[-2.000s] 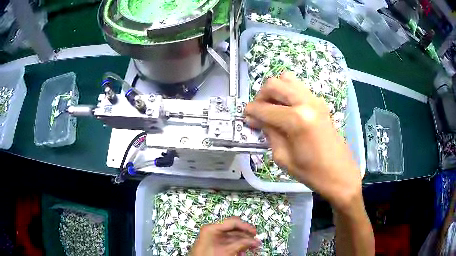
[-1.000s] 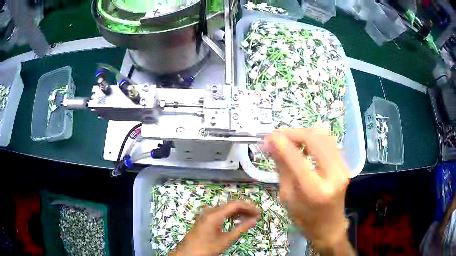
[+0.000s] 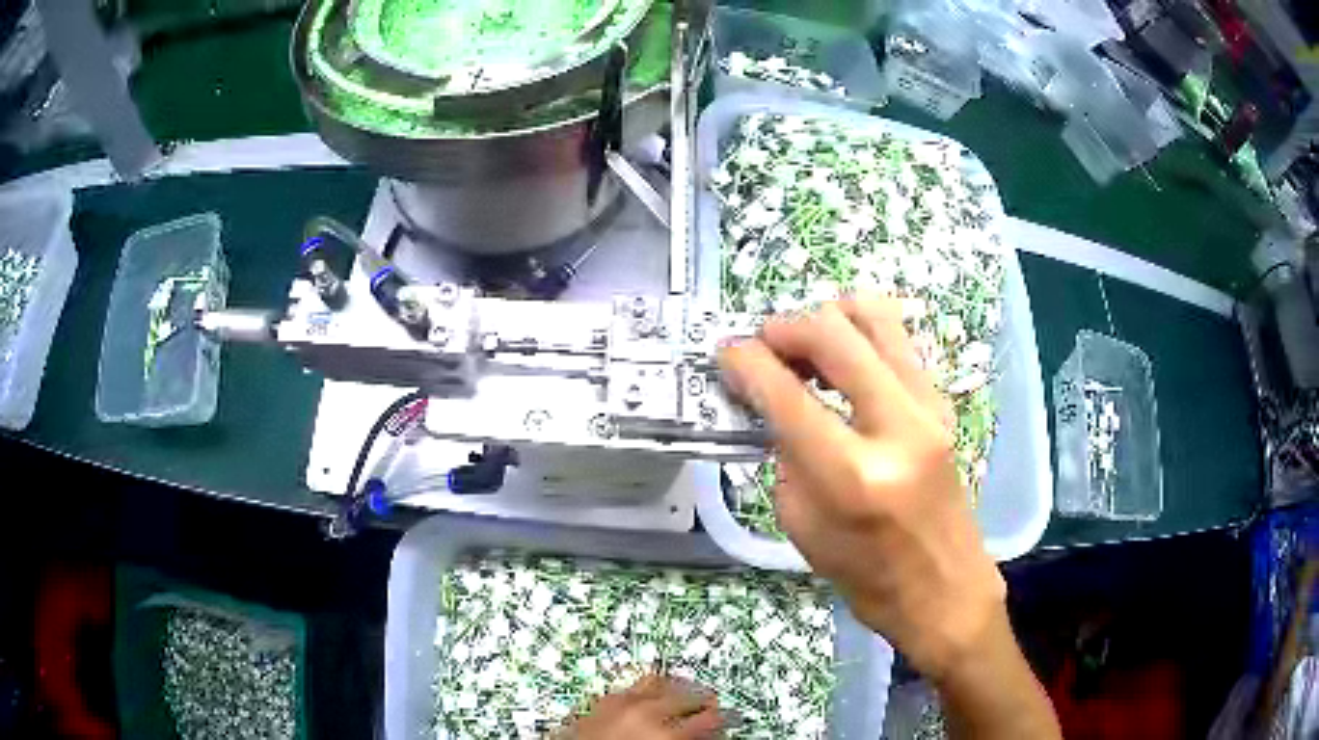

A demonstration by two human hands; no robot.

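Observation:
My right hand [image 3: 854, 419] is at the right end of the silver press [image 3: 550, 354], its thumb and index fingertips together at the fixture [image 3: 663, 362]. Whether a workpiece is between them cannot be seen. My left hand [image 3: 648, 711] is low in the lower bin [image 3: 420, 636], over the white-and-green workpieces [image 3: 579, 622], cut off by the bottom edge. Its fingertips are too blurred to tell what they touch. The upper bin [image 3: 1024, 362], heaped with the same workpieces, lies behind and right of my right hand.
A steel bowl feeder [image 3: 477, 138] with a green inside stands behind the press, its narrow track [image 3: 680, 188] running to the fixture. Small clear boxes stand left [image 3: 123, 379] and right [image 3: 1078, 484]. A green crate [image 3: 297, 658] is at lower left.
Since one second ago, my right hand has moved from the press's front right corner up and left to the fixture. My left hand has moved lower in the frame.

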